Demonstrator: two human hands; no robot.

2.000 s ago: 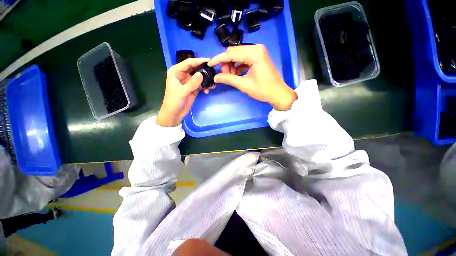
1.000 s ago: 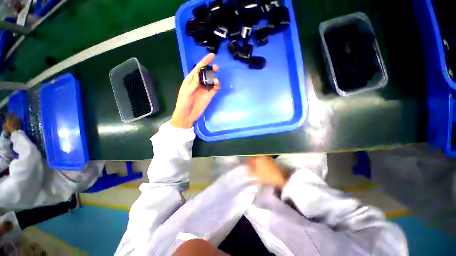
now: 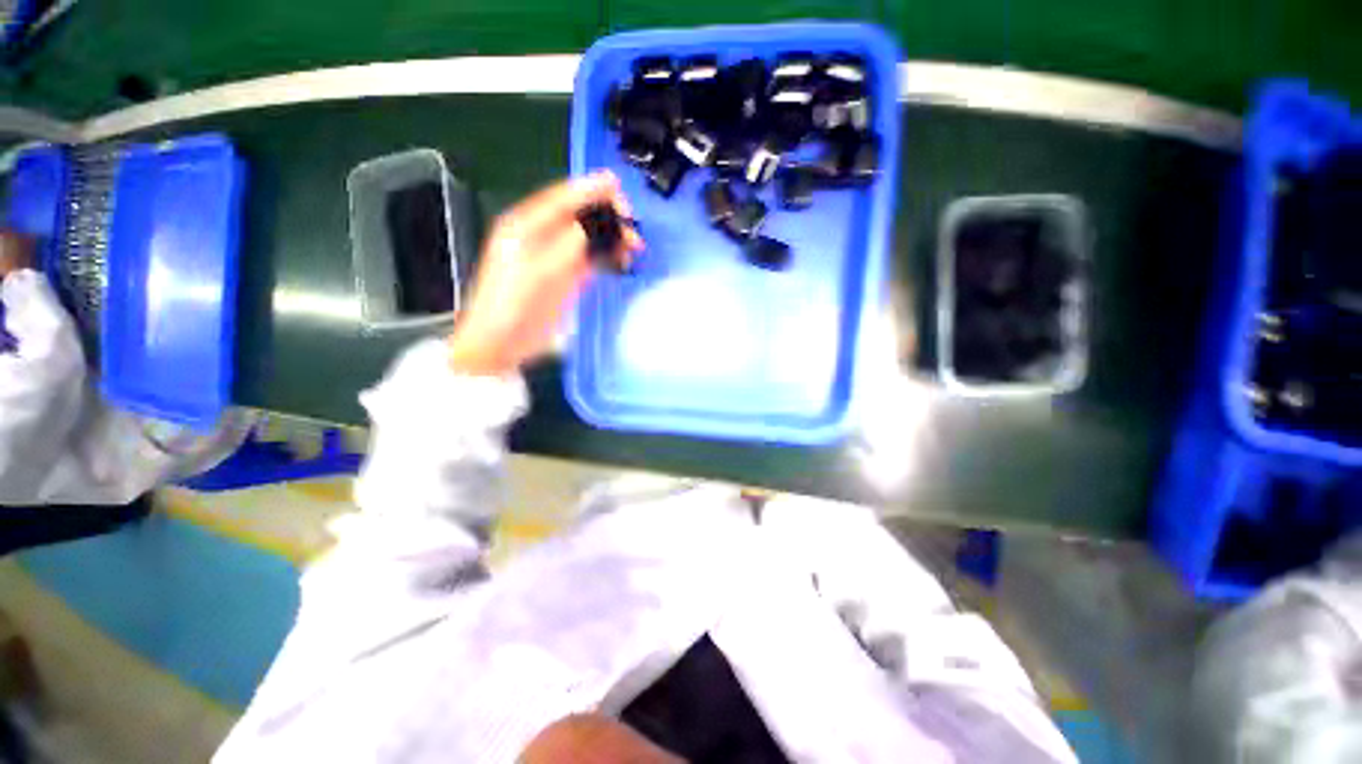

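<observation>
My left hand (image 3: 530,272) is blurred and holds a black plastic housing (image 3: 607,236) in its fingertips at the left rim of the blue parts tray (image 3: 728,421). Whether the piece is a bare housing or a joined one cannot be told. A pile of black housings (image 3: 732,112), some with pale bands, lies at the far end of the tray. One housing (image 3: 766,252) lies nearest to me at the pile's edge. My right hand is not visible; the right sleeve is low, by my lap.
The left parts tub (image 3: 366,246) and the fuller right parts tub (image 3: 1078,299) flank the tray on the dark green bench. A neighbouring blue tray (image 3: 168,284) is at far left. Blue stacked bins (image 3: 1204,493) stand at far right. White sleeves of other people show at both sides.
My right hand left the housing, dropped to my lap and is now out of sight. My left hand kept the housing and moved slightly left relative to the tray. The camera view shifted.
</observation>
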